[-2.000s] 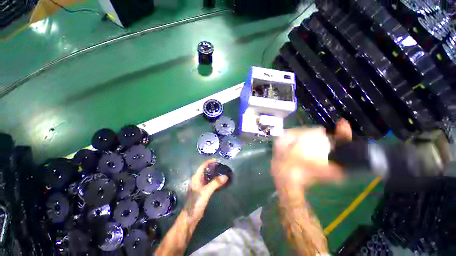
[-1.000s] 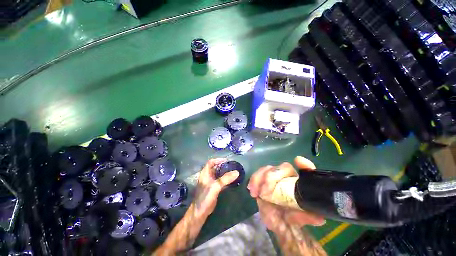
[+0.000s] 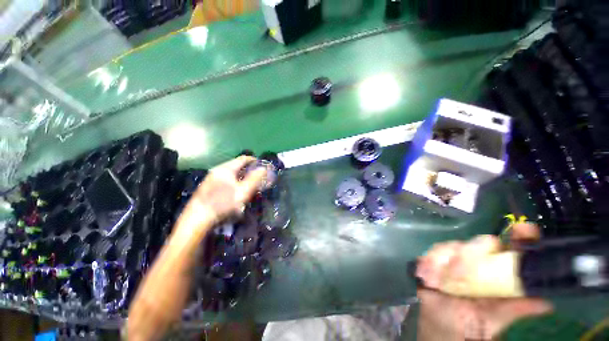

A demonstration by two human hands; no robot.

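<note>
My left hand [image 3: 224, 190] is at the far edge of the heap of round end covers [image 3: 257, 256], with thumb and fingers around a round dark part [image 3: 268, 174]. Blur hides whether that part is lifted. My right hand [image 3: 464, 270] is closed around the black electric screwdriver [image 3: 564, 263] at the lower right, its tip end pointing left. Three grey end covers [image 3: 379, 176] lie left of the white and blue screw feeder [image 3: 461, 150]. A round housing assembly [image 3: 366, 150] stands at the white strip.
Another round assembly [image 3: 320, 91] stands on the green surface beyond the white strip [image 3: 320, 157]. Black trays are stacked at right [image 3: 547, 133] and lie at left [image 3: 87, 226]. Yellow-handled pliers [image 3: 513, 221] show behind my right hand. A white and black box [image 3: 292, 20] stands at the far side.
The view has swung left. My left hand has moved from in front of me to the heap of covers. My right hand, still on the screwdriver, is farther from it.
</note>
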